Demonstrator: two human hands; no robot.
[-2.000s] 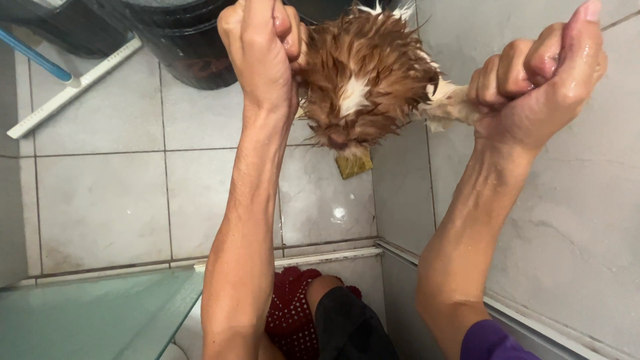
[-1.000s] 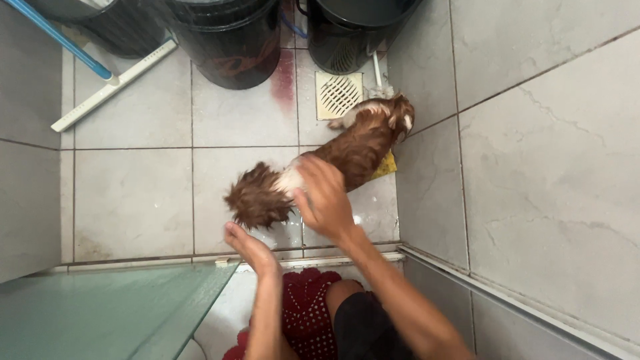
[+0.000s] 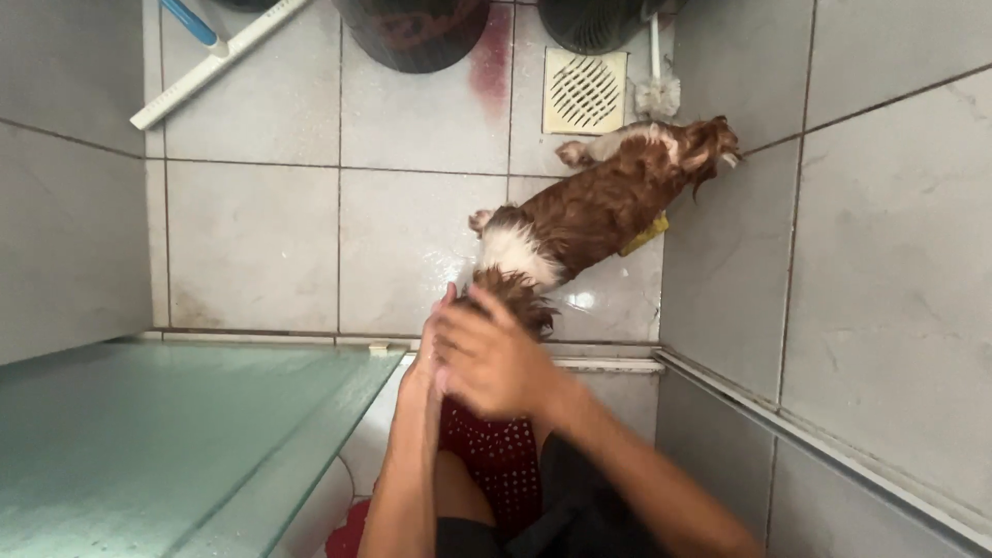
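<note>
A wet brown and white dog stands on the tiled floor, its rump toward the right wall and its head low in front of my hands. My left hand is upright at the left of the dog's head. Close against it is my right hand, blurred, with its fingers over the left hand's fingers. Both are at the dog's head; whether they grip any of its fur cannot be seen. A yellow object, perhaps a sponge, lies partly hidden beside the dog's body.
A white floor drain cover and a white toilet brush are beyond the dog. Dark buckets stand at the back. A squeegee with a blue handle lies back left. A glass panel juts in at lower left, near a metal track.
Two seconds ago both fists were raised with the dog between them. A second ago my right hand lay on the dog's neck; now both hands are together by its head, which has moved toward me.
</note>
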